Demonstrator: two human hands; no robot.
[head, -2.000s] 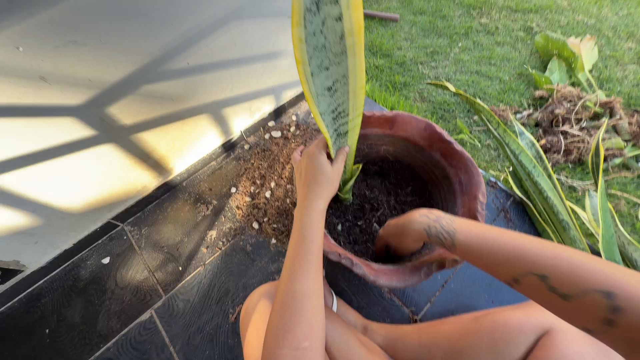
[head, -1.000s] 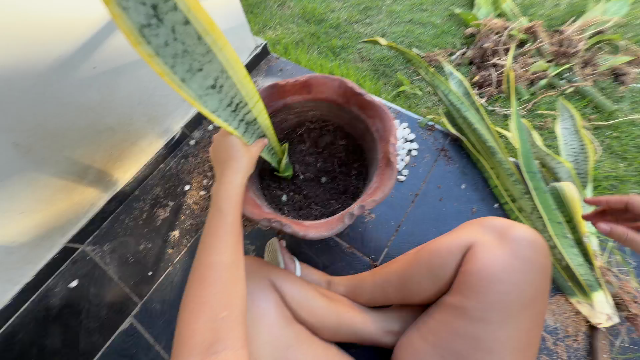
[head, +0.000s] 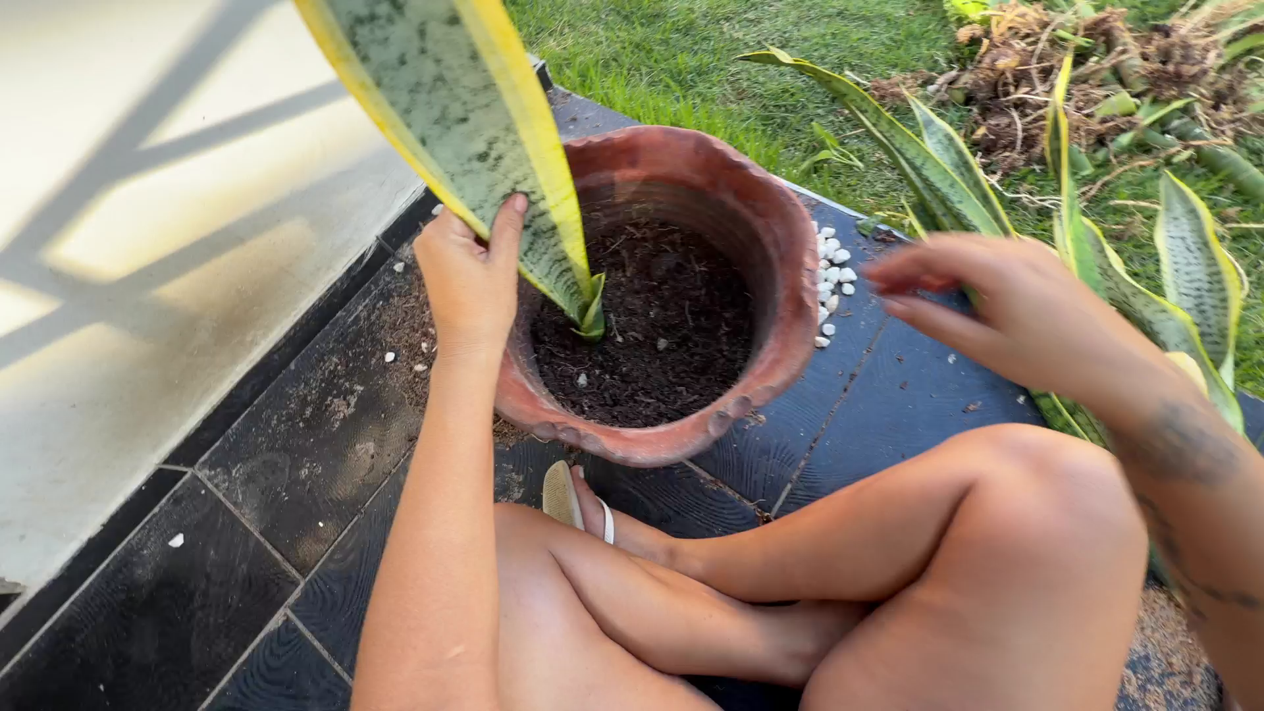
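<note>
My left hand (head: pixel 472 272) grips the lower part of a broad snake plant leaf (head: pixel 464 109) with yellow edges. The leaf leans to the left, its base in the dark soil (head: pixel 662 326) at the left side of a round terracotta pot (head: pixel 790 296). To the right of the pot, my right hand (head: pixel 973 296) is in the air, blurred, its fingers apart and holding nothing. Several more snake plant leaves (head: pixel 918 173) lie behind and beyond it, partly hidden by the hand and forearm.
White pebbles (head: pixel 828 281) lie against the pot's right side on dark floor tiles (head: pixel 365 434). A pale wall (head: pixel 197 247) stands at the left. Uprooted roots (head: pixel 1066 89) lie on the grass (head: pixel 681 69) at the upper right. My crossed legs are in front of the pot.
Two seconds ago my right hand was in the pot's soil; a second ago it was at the far right by the loose leaves. Now it is nearer the pot. My left hand has kept its hold.
</note>
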